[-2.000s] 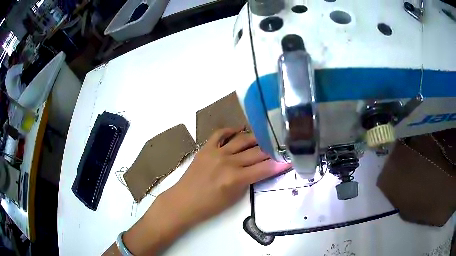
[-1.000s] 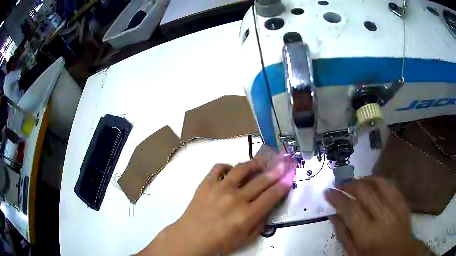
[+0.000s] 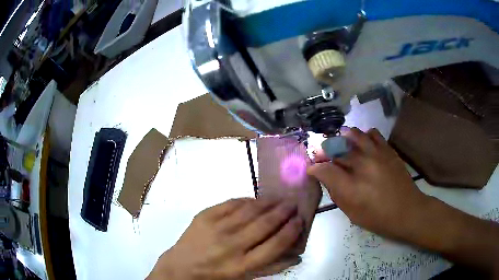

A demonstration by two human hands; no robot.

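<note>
A brown cut piece [image 3: 282,180] lies under the needle area of the white sewing machine [image 3: 421,63], lit pink. My left hand [image 3: 241,232] lies flat on its near end, fingers on the fabric. My right hand [image 3: 366,178] is at the piece's right edge beside the needle area, thumb and fingertips close together; whether they pinch the fabric is unclear. The presser foot is mostly hidden by the machine head. Two more brown pieces [image 3: 143,170] lie left of the machine in a chain, edges stitched.
A dark rectangular object [image 3: 103,179] lies at the table's left. A brown stack [image 3: 446,134] lies right of the needle area. A white tub [image 3: 123,24] stands beyond the table's far edge. Another work table [image 3: 41,186] is at far left.
My right hand has come in and moved up to the needle area. A new brown piece now lies there. My left hand has moved nearer me onto it. The view has shifted.
</note>
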